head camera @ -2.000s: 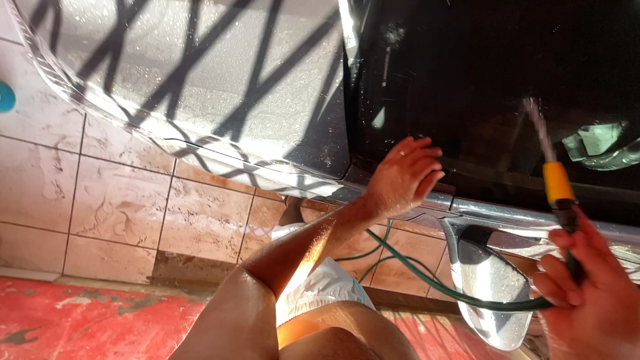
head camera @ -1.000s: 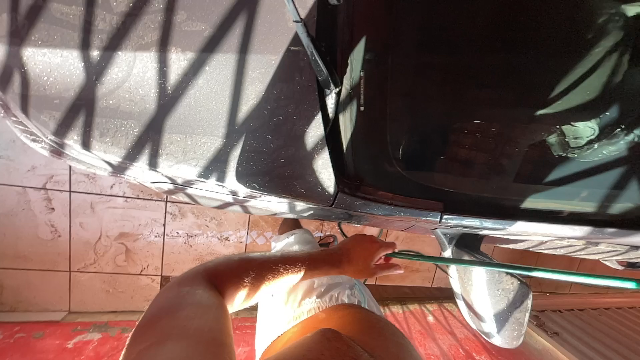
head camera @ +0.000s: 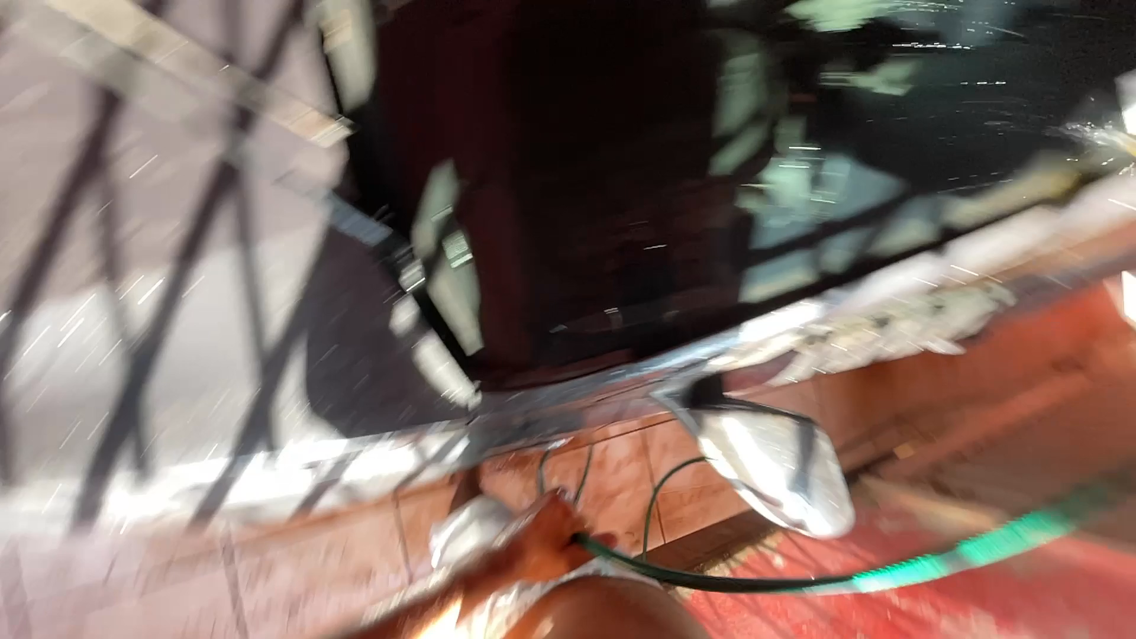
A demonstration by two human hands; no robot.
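My left hand (head camera: 564,537) is low in the middle of the head view, closed around a green garden hose (head camera: 763,584). From it the hose curves off to the right edge. My right hand is out of the frame, and so is the nozzle end of the hose. Water spray (head camera: 1105,133) shows at the far right above the car. Before me lie the car's dark windshield (head camera: 603,204), its wet hood (head camera: 177,355) and the side mirror (head camera: 781,466), whose shell juts toward me. The view is blurred by motion.
A wiper arm (head camera: 364,222) rests near the hood's rear edge. Pinkish floor tiles (head camera: 311,568) run beside the car, with a red painted surface (head camera: 754,612) at the lower right. Thin loops of hose hang behind my left hand.
The right hand with the yellow-tipped nozzle, seen two seconds ago, is out of view. My left hand, open then, has taken hold of the hose. The view has tilted and swung right.
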